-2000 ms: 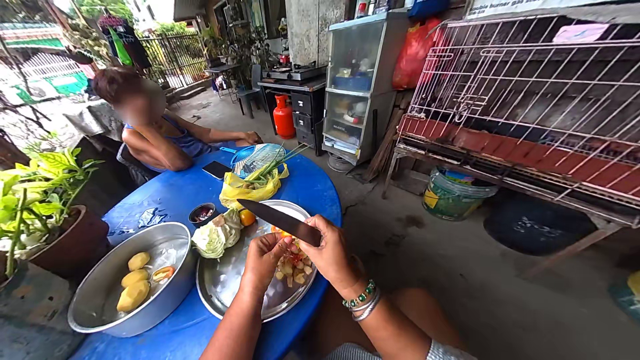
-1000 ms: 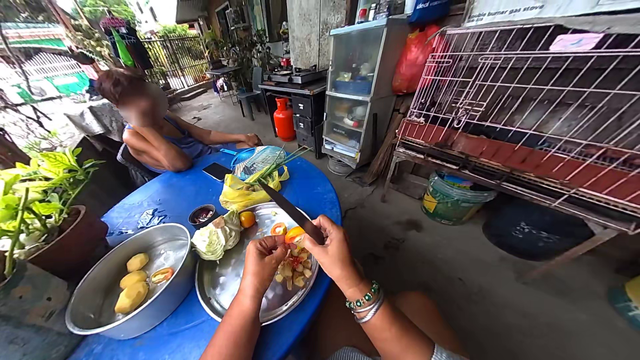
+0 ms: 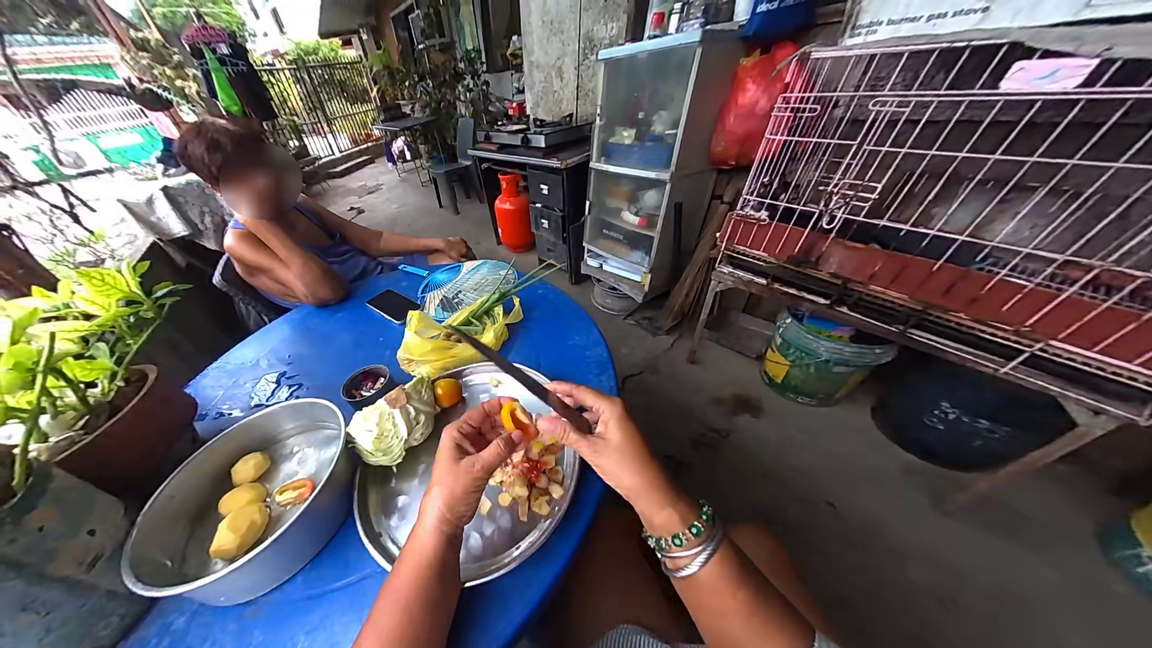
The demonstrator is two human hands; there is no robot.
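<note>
My left hand [image 3: 475, 454] pinches a cut piece of orange-red tomato [image 3: 517, 419] above a round metal tray [image 3: 423, 522]. In my right hand [image 3: 605, 436] is a knife [image 3: 517, 373], its dark blade pointing up and to the left. Below the hands, diced pale and red pieces [image 3: 526, 481] lie on the tray. A cut cabbage [image 3: 394, 423] and a whole orange tomato [image 3: 447, 392] rest at the tray's far left edge. To the left, a deep metal basin [image 3: 310, 531] holds several peeled potatoes [image 3: 241, 531] and a cut tomato piece [image 3: 294, 491].
On the blue round table [image 3: 576, 337] are a small dark bowl [image 3: 367, 385], a yellow plastic bag [image 3: 432, 346] with green stalks, a blue fan [image 3: 468, 286] and a phone [image 3: 393, 306]. A person [image 3: 297, 243] sits across. A potted plant [image 3: 99, 405] stands left, a wire cage [image 3: 945, 207] right.
The knife has shifted among poses over the tray, and its blade is now apart from most of the tomato piece. The tomato in my left hand is raised a little. The seated person keeps the same pose.
</note>
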